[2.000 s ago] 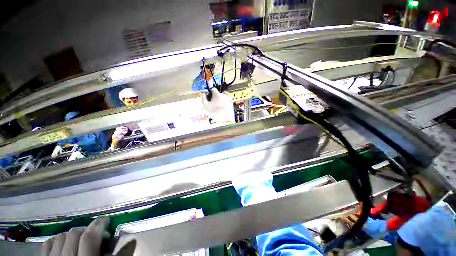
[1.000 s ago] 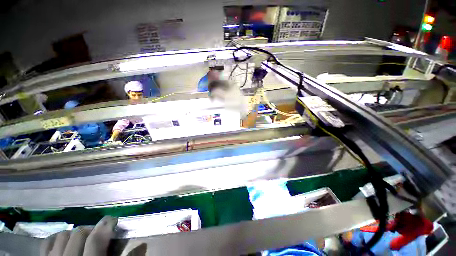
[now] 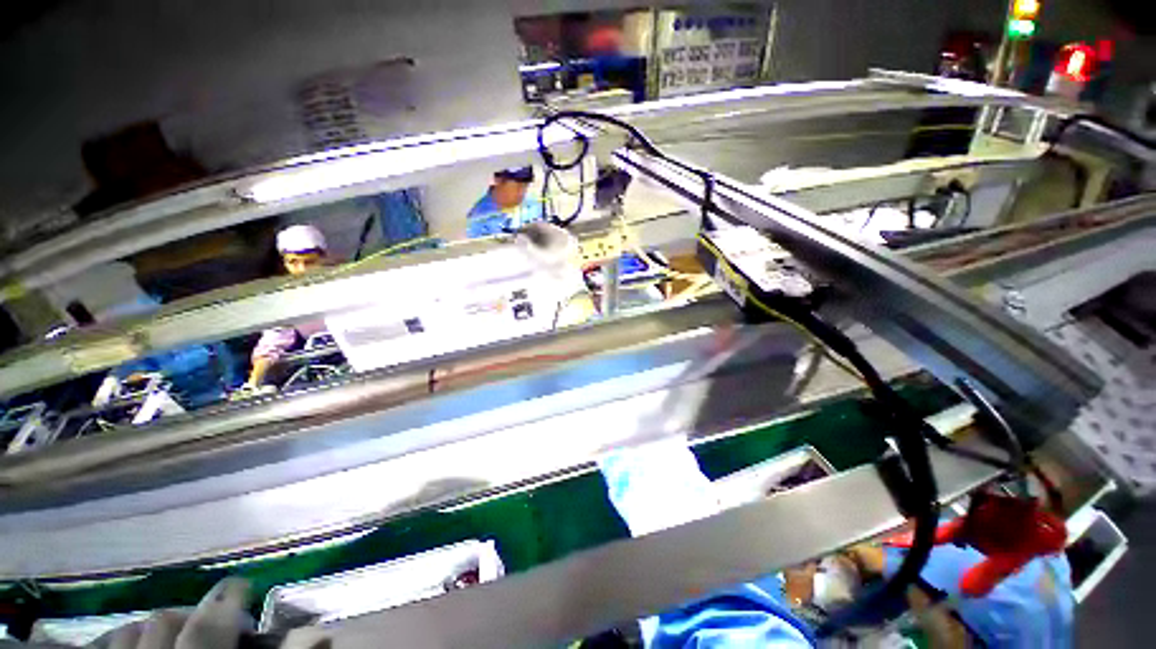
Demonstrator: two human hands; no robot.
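Observation:
My left hand (image 3: 190, 624), in a pale grey glove, is at the lower left, cut off by the bottom edge. Its fingers are curled over the near silver rail (image 3: 571, 586), which slants up to the right. My right hand is not in view. Below the rail is a green conveyor belt (image 3: 545, 522). An open white housing (image 3: 380, 586) lies on it beside my hand, with small reddish parts inside. Another white housing (image 3: 773, 478) lies farther right, partly behind the rail.
A person in blue sleeves (image 3: 729, 615) works below the rail, beside a red item (image 3: 1014, 539). A beam (image 3: 862, 254) carries a pale box (image 3: 761, 264) and a black cable (image 3: 915, 488) that hangs across the right side. More people sit at the line beyond.
The view has tilted and shifted. My left hand sits lower in the picture, still on the rail. The housing beside it has shifted slightly left and the person in blue has moved.

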